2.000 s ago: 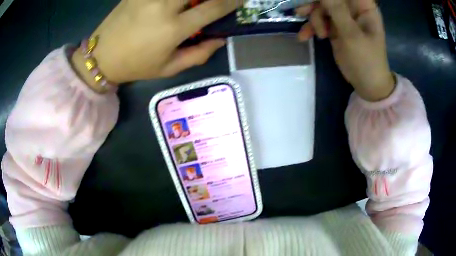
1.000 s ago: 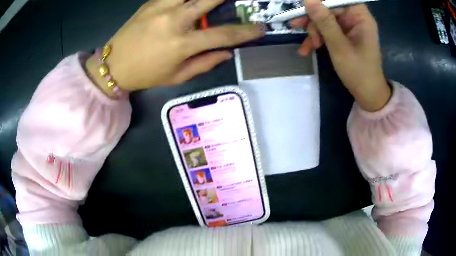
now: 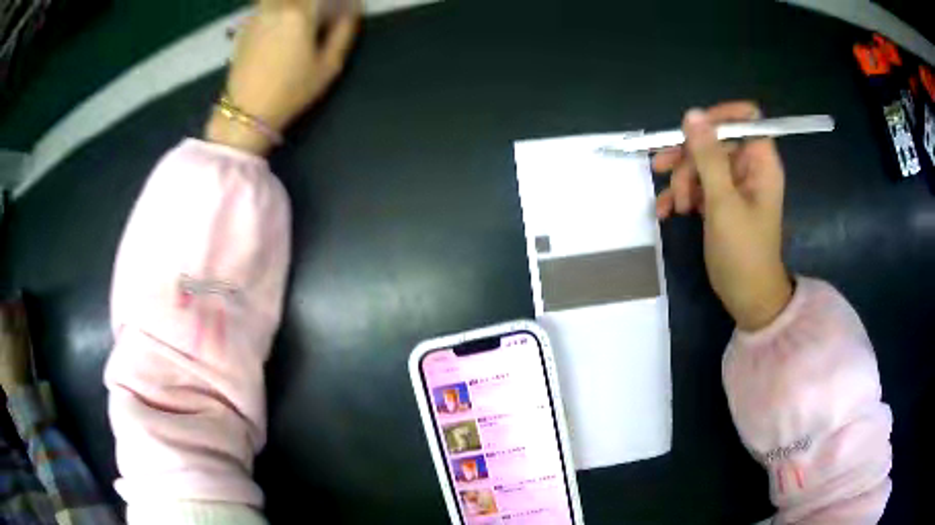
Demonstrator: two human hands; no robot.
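My right hand (image 3: 733, 195) holds the slim silver-white tweezers (image 3: 774, 127) like a pen. Their tip lies over the top of the white backing sheet (image 3: 620, 379). A wide grey strip (image 3: 600, 278) crosses the sheet, with a small grey piece (image 3: 542, 244) just above its left end. My left hand (image 3: 292, 51) is at the top left, over the pale rail and partly cut off by the frame edge. It is blurred, and its fingertips and anything in them cannot be made out.
A smartphone (image 3: 492, 431) with a lit pink-white screen lies against the sheet's lower left. Black-and-orange device units (image 3: 902, 133) lie at the right edge. A pale rail (image 3: 154, 82) curves along the top left. Another person's plaid sleeve (image 3: 56, 461) shows at the lower left.
My left hand has moved up and left to the rail. The device unit under my hands is out of sight. The view has shifted, and the sheet and phone now appear lower.
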